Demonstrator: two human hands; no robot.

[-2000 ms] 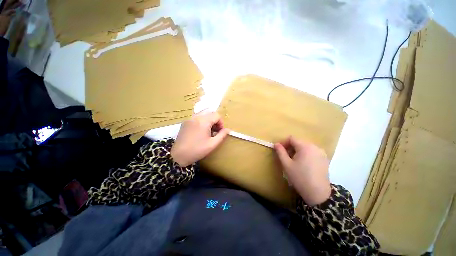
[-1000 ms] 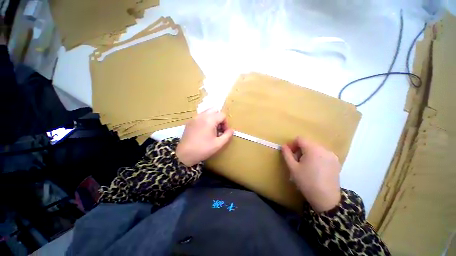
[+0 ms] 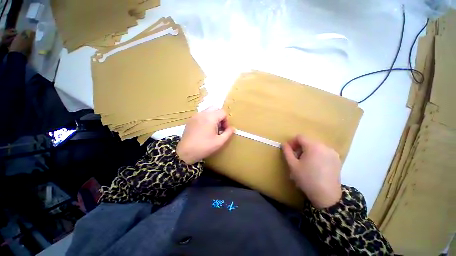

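Observation:
A tan kraft piece [image 3: 295, 107] lies on the white table directly before my body. A narrow white strip [image 3: 257, 138] lies across it, running slightly down to the right. My left hand [image 3: 206, 136] pinches the strip's left end between thumb and finger, low over the kraft piece. My right hand [image 3: 314, 169] pinches the strip's right end the same way. Both strip ends are hidden under my fingertips. I cannot tell whether the ends pass into the kraft piece.
A fanned kraft stack [image 3: 147, 82] with a white strip on top lies at left. Another kraft stack [image 3: 92, 17] is at far left. Kraft stacks [image 3: 425, 185] line the right edge. A black cord [image 3: 381, 82] and clear film [image 3: 250, 20] lie beyond. A person's hand [image 3: 22, 42] shows far left.
Over the two seconds the kraft piece, hands and right stacks shift slightly right in the picture. Both hands keep their pinch on the strip. A person's hand has come into view at far left.

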